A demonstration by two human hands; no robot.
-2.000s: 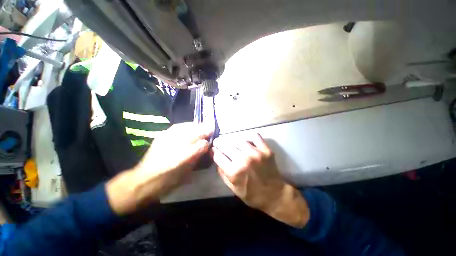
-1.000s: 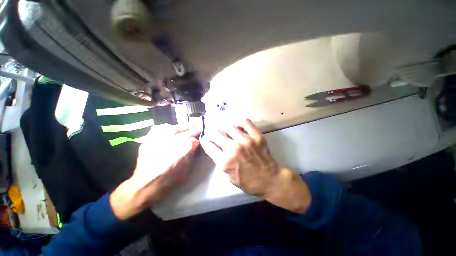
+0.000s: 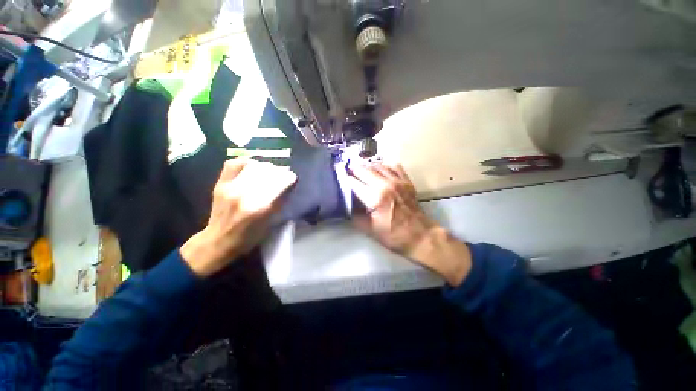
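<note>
The dark garment piece [image 3: 133, 164] with neon green and pale panels lies left of the needle area and hangs over the table's front edge. A small dark fabric piece [image 3: 317, 183] lies flat at the brightly lit presser foot [image 3: 341, 149]. My left hand [image 3: 248, 195] is curled on the cloth left of the foot, its fingertips holding the fabric. My right hand [image 3: 393, 206] lies right of the foot, fingers extended and pressed on the fabric's edge close to the needle. The contact under the right fingers is partly hidden.
The sewing machine head [image 3: 473, 46] spans the top. Red-handled snips [image 3: 523, 164] lie on the machine bed to the right. A cardboard strip with yellow tape [image 3: 175, 57] is at the upper left. A yellow-orange object [image 3: 41, 260] is at the left table edge.
My left hand has moved away from my right hand, and a flat dark fabric piece now shows between them. The view has shifted, showing more of the garment at the left.
</note>
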